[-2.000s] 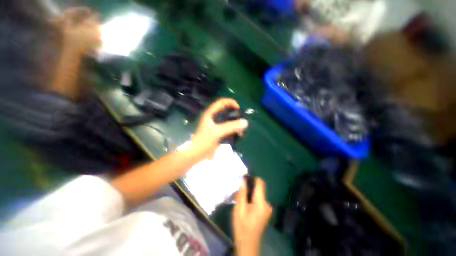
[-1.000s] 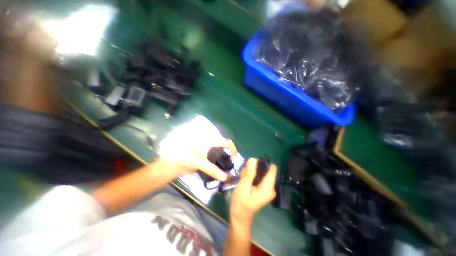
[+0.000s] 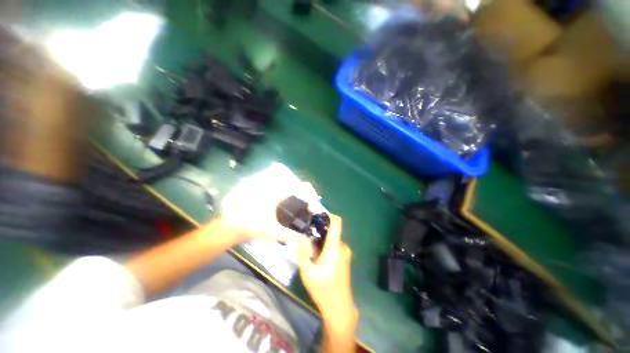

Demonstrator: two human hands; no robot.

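A black adapter (image 3: pixel 293 212) is in my left hand (image 3: pixel 266 212), above the glaring white stack (image 3: pixel 276 262) at the bench edge. My right hand (image 3: pixel 326 265) is against it and holds a dark piece, likely a corded adapter (image 3: pixel 318 226). The two black pieces touch or nearly touch. Glare washes out most of my left hand, so its fingers are hard to make out. Whether a clear bag is around the adapter cannot be told.
Loose black adapters (image 3: pixel 221 107) lie on the green bench (image 3: pixel 331 162) ahead to the left. A blue bin (image 3: pixel 407 141) holds bagged units. A heap of black corded units (image 3: pixel 470 276) lies at right. Another person's blurred arm (image 3: pixel 52 124) is at far left. Cartons (image 3: pixel 577 69) stand beyond.
My right hand has moved left with its dark piece and has met my left hand. Earlier the hands were well apart, and my left hand has come down over the white stack.
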